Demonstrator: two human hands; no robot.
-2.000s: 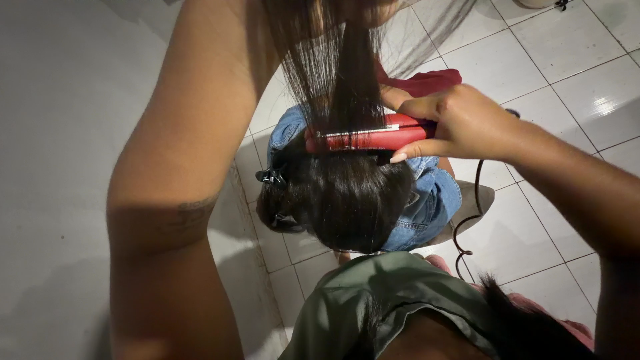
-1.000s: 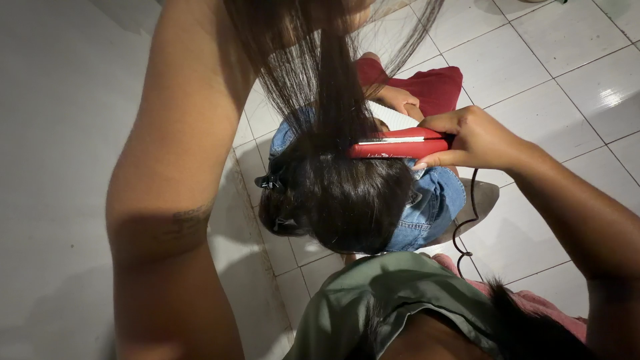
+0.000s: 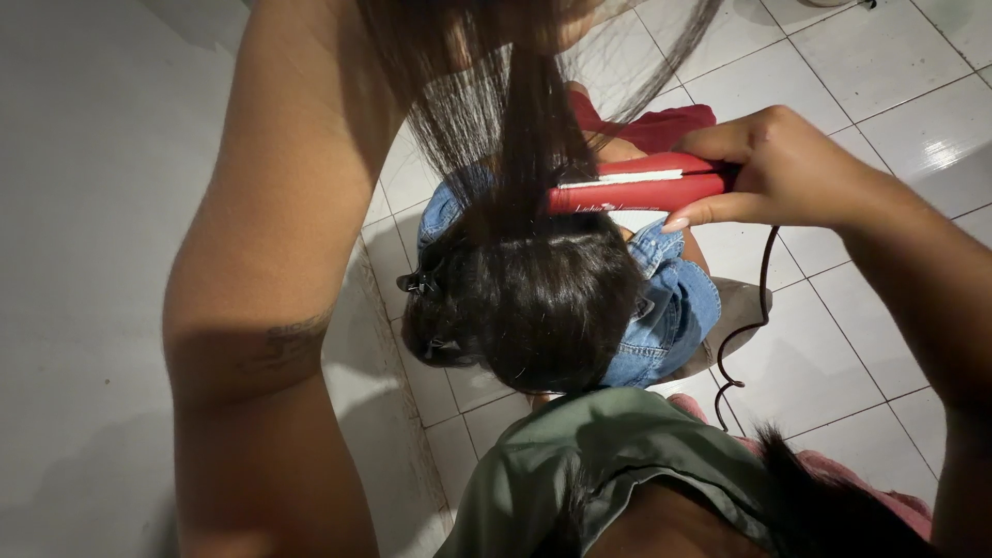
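Dark hair of a seated person [image 3: 550,310] fills the middle of the head view. A long section of hair [image 3: 535,116] is drawn upward from the head. My left hand [image 3: 573,31], at the top edge and partly hidden by strands, grips this section. In my right hand [image 3: 744,170] is a red hair straightener [image 3: 639,186], lying across just above the head with its tip at the raised section's right side. Its arms lie nearly together; whether hair is between them is hidden. A black hair clip [image 3: 422,284] sits at the head's left side.
The person wears a blue denim garment [image 3: 670,318]. A dark cord [image 3: 763,287] hangs below my right hand. Dark red cloth [image 3: 674,128] shows beyond the straightener, pink cloth [image 3: 868,480] at lower right. White floor tiles [image 3: 837,349] surround the seat.
The straightener, which lay across the raised section two seconds ago, has moved right with my right hand. My left arm stays raised.
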